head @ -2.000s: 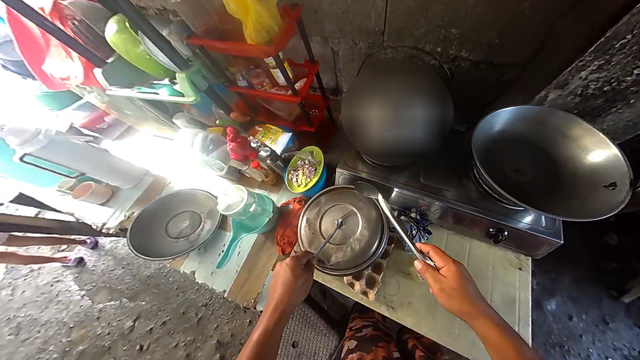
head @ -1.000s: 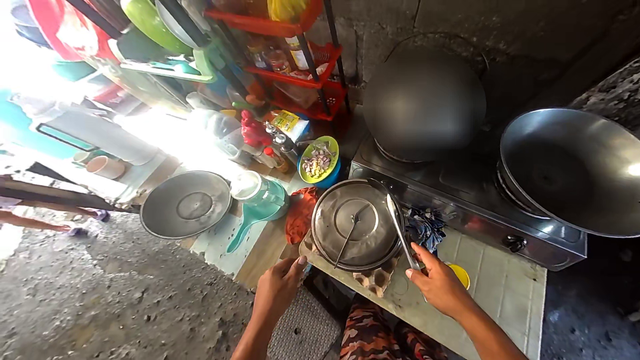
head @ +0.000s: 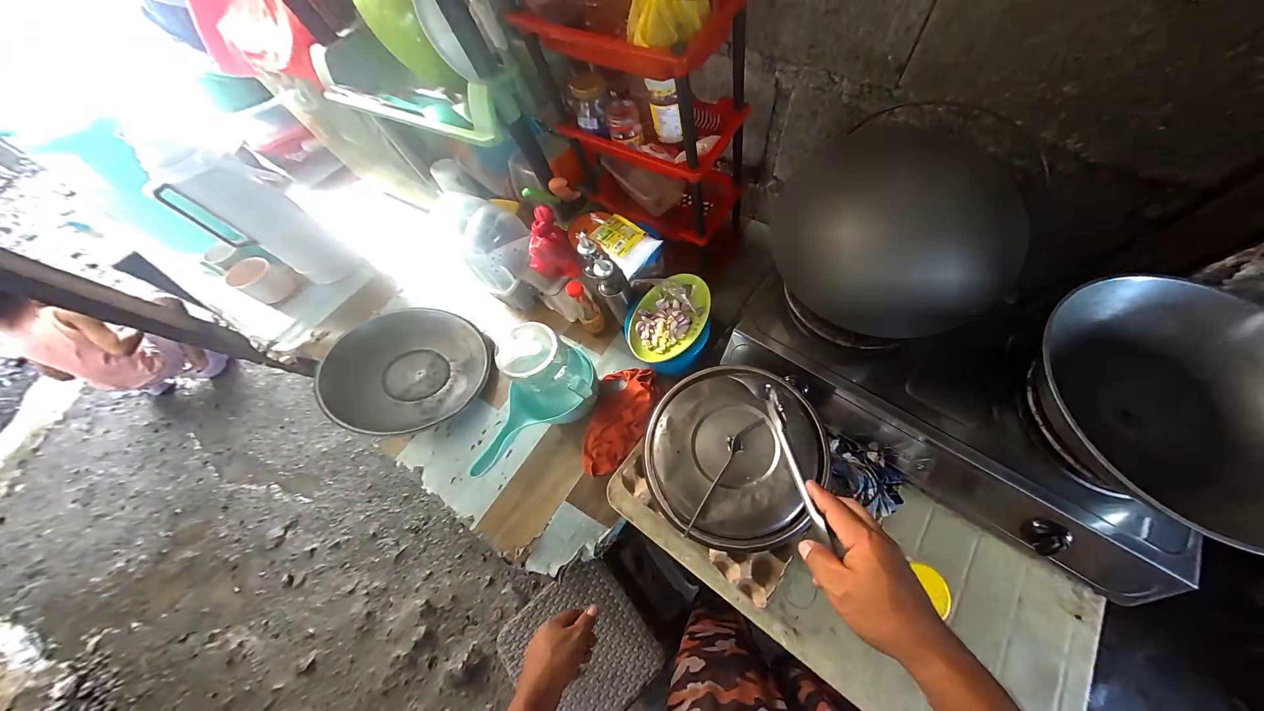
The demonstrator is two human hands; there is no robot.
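A pair of metal tongs [head: 793,456] is held in my right hand [head: 869,573], their tips over the rim of a round metal pan [head: 667,420]. Inside that pan lies a thin metal utensil [head: 713,484], its far end over the centre. The pan rests on a cardboard egg tray [head: 755,576] on the counter. My left hand [head: 561,647] hangs low, in front of the counter, with its fingers loosely curled and nothing seen in them. Left of the pan lies an orange-red cloth [head: 619,420]. Chopped onion fills a yellow-green bowl [head: 669,318] behind it.
A gas stove [head: 948,454] carries a wok [head: 1165,395] at right; a blurred round shape covers its left burner. A teal dipper [head: 538,405], a wide metal basin [head: 403,370] and bottles [head: 607,286] stand at left, below a red rack [head: 642,148]. A person [head: 109,346] is at far left.
My left hand has moved away from the utensil in the pan and down to the front of the counter. The tongs stay in my right hand over the pan. The view has shifted.
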